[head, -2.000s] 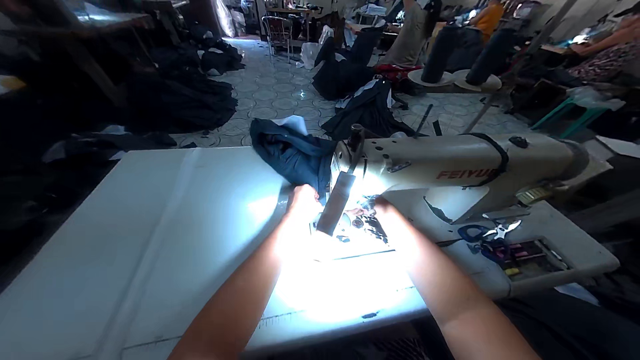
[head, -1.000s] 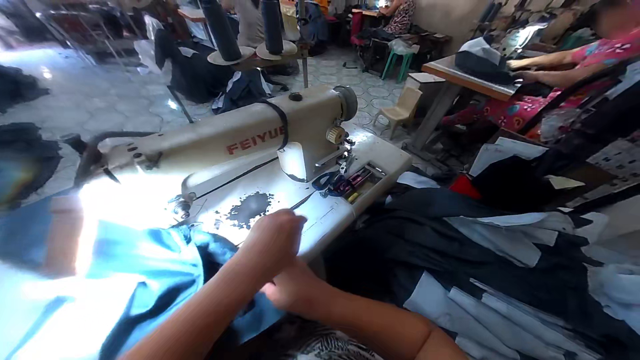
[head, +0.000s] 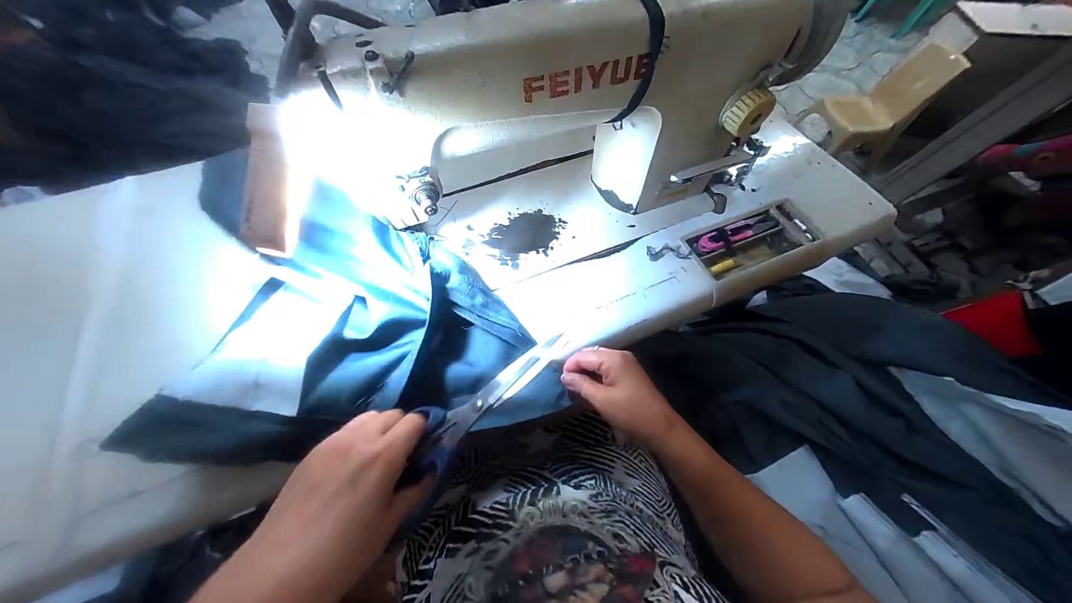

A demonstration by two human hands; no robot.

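My left hand (head: pixel 368 469) is closed around the blue handles of a pair of scissors (head: pixel 486 398), whose blades point up and right toward my other hand. The blades lie over dark blue cloth (head: pixel 360 335) that spreads from under the head of the Feiyue sewing machine (head: pixel 519 75) to the table's front edge. My right hand (head: pixel 615 389) is just right of the blade tips, thumb and fingers pinched together at the cloth's right edge. Whether cloth is between the fingertips is hard to see. Glare hides the needle area.
A sunken tray (head: pixel 754 247) in the table's right end holds small tools with pink and yellow handles. Dark and light cloth pieces (head: pixel 846 377) are heaped at the right. A wooden block (head: pixel 266 180) stands left of the machine head. A plastic chair (head: pixel 888 100) is behind at the right.
The scissors are now in my left hand, over the cloth. A second ago my hands were close together near the table's front edge; now they are apart. The view has swung and come closer.
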